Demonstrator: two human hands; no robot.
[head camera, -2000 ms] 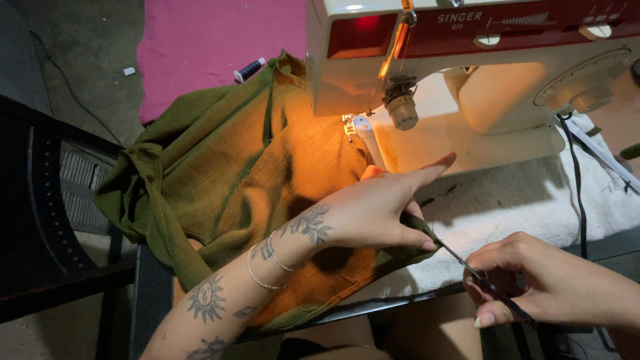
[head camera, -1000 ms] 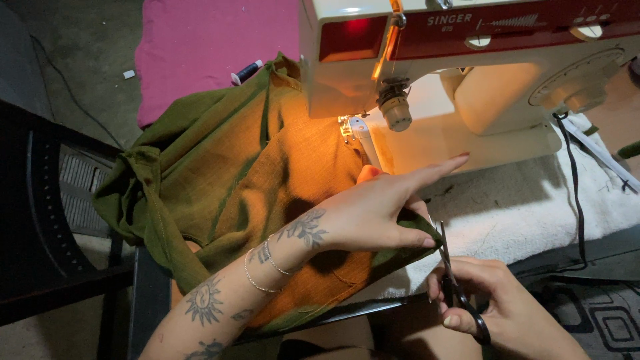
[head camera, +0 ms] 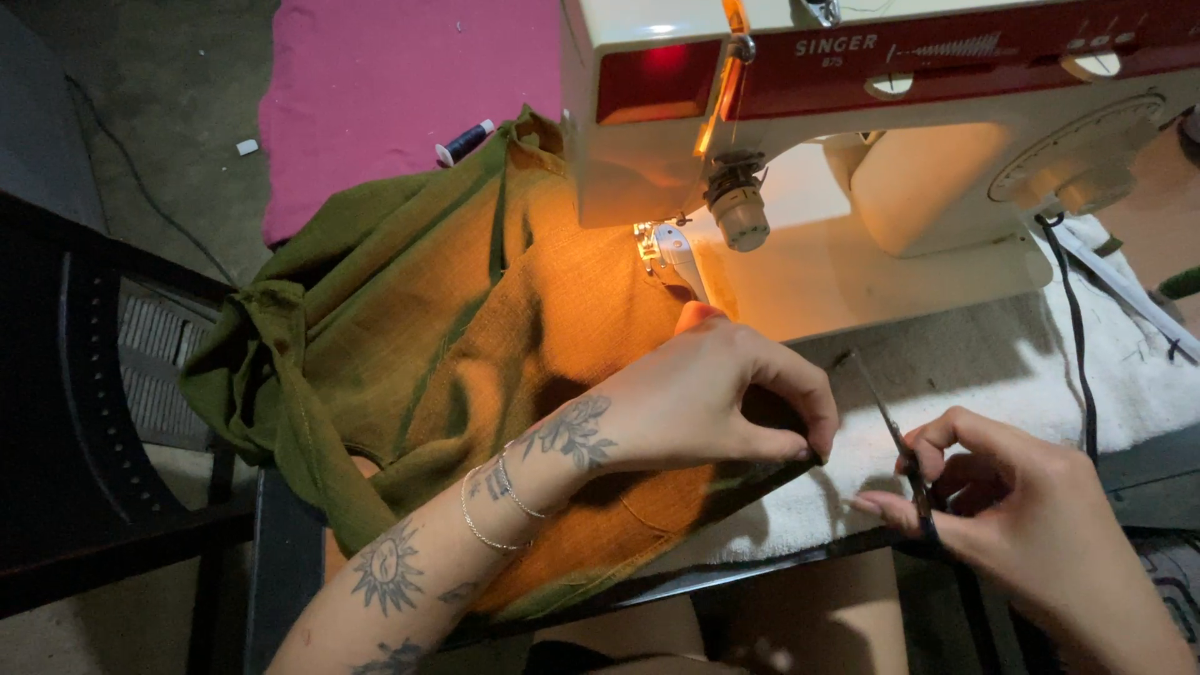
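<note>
Green woven fabric lies bunched beside and below a Singer sewing machine, looking orange under its lamp. My left hand rests over the fabric and pinches a corner of it between thumb and index finger. Scissors with black handles are in my right hand, their blades pointing up and left, just right of that pinched corner and apart from it. The presser foot stands at the fabric's edge, near my left fingertips. Whether the needle is in the fabric cannot be told.
A spool of dark thread lies on pink cloth behind the fabric. White towelling lies under the machine. A black cord hangs at the right. The black table edge runs close to my legs, and a black chair stands left.
My right hand with the scissors has moved away from the pinched corner, where the blades were one second ago. My left index finger, stretched out before, is now curled down to the fabric.
</note>
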